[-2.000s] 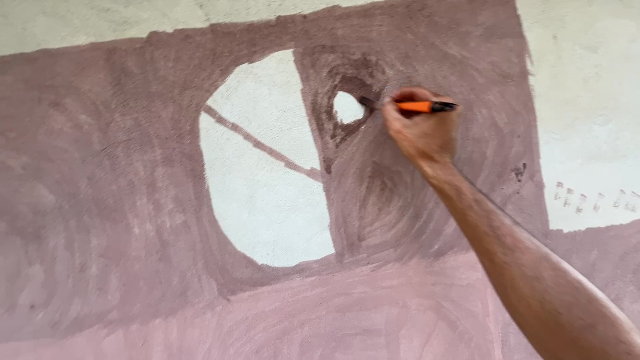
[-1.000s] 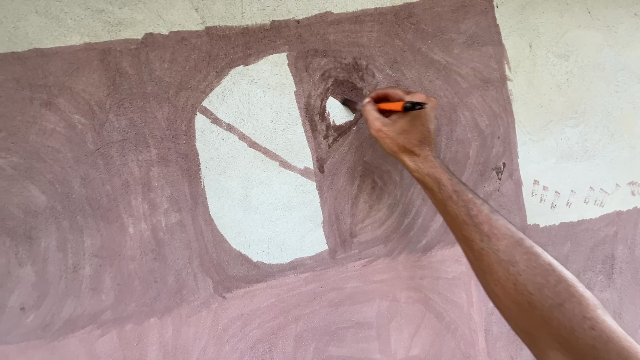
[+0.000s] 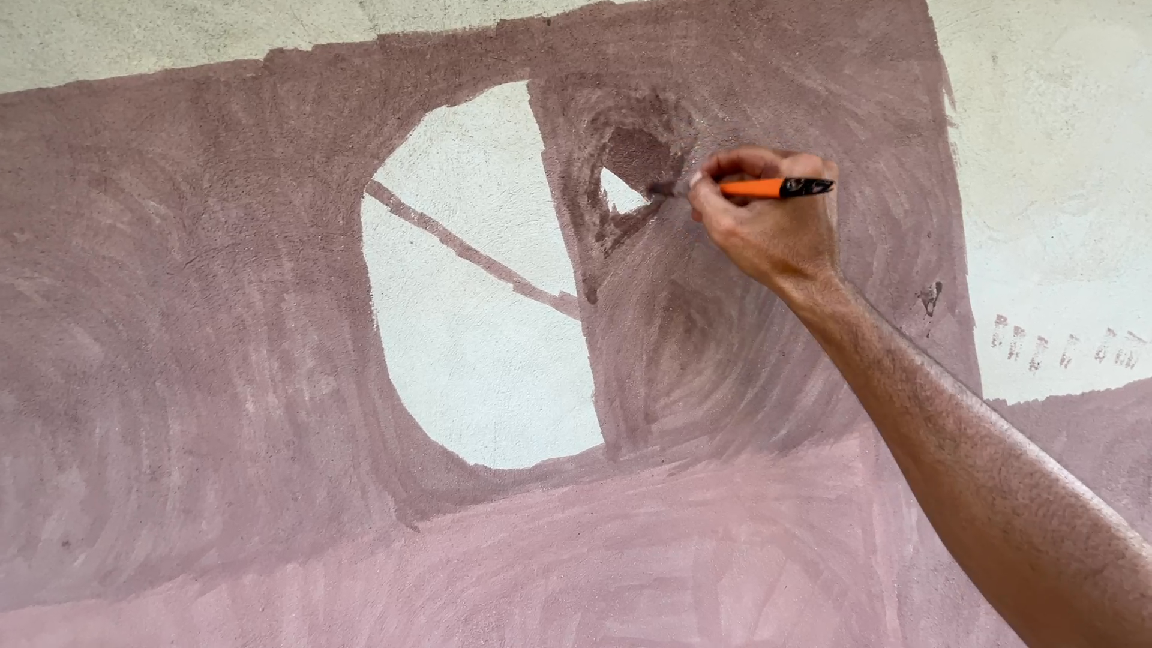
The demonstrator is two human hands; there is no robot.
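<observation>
My right hand (image 3: 769, 211) grips a paintbrush (image 3: 756, 188) with an orange handle and a black end, held sideways against a painted wall (image 3: 225, 270). The dark bristle tip, pointing left, touches the right corner of a small white unpainted patch (image 3: 619, 191). Wet, darker mauve-brown paint (image 3: 641, 153) surrounds that patch. To its left is a large white half-oval (image 3: 486, 360), crossed by a thin slanting mauve stripe (image 3: 468, 250). My left hand is not in view.
Pale wall (image 3: 1062, 180) shows at the right, with a row of small brownish dabs (image 3: 1035, 351) low on it. A dark paint smudge (image 3: 931, 297) lies left of the mauve edge. Lighter pink paint (image 3: 630, 558) runs along the bottom.
The small white patch has shrunk from a rounded shape to a small triangle, with dark paint now over its upper right part. My right hand stays beside it with the brush.
</observation>
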